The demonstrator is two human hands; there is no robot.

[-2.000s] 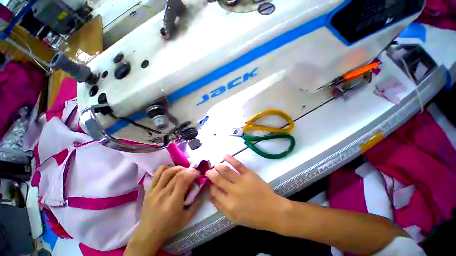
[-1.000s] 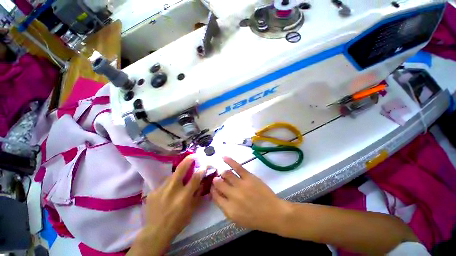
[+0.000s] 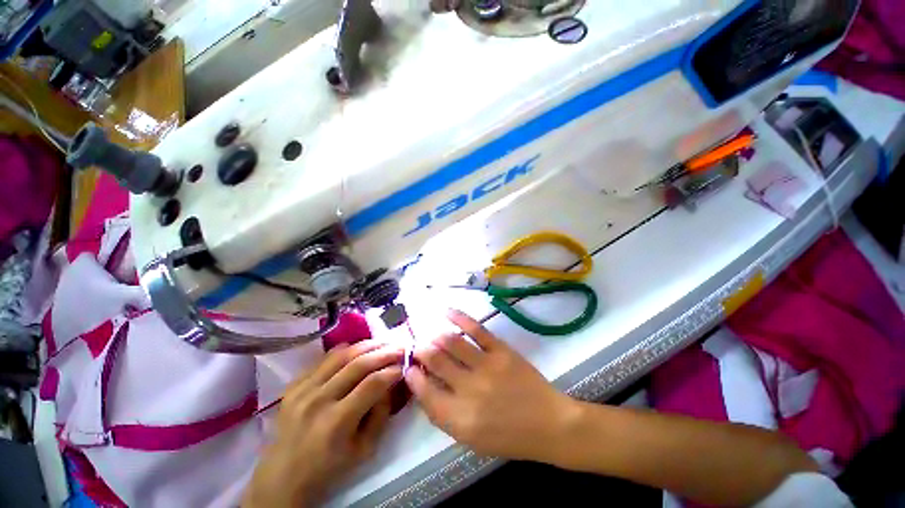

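Observation:
The garment piece (image 3: 189, 377), pale pink-white with magenta bands, lies in a soft heap left of the needle area. Its magenta edge (image 3: 344, 328) runs beside the brightly lit presser foot area. My left hand (image 3: 332, 412) lies on the fabric, its fingertips holding the magenta edge just in front of the machine head. My right hand (image 3: 486, 389) is close beside it, thumb and fingers pinching a small pale and magenta bit of the piece. The fingertips nearly meet. The needle is hidden by glare and the machine head.
The white JACK sewing machine head (image 3: 447, 129) spans the view. Scissors (image 3: 541, 283) with yellow and green handles lie right of my right hand. An orange-handled tool (image 3: 716, 154) lies by the machine base. Magenta and white pieces (image 3: 814, 337) hang below the ruler-like table edge (image 3: 635, 359).
The view has shifted, so the machine head sits further left and higher. My left hand has turned flatter over the fabric, and both hands stay together near the needle. The scissors have not moved on the table.

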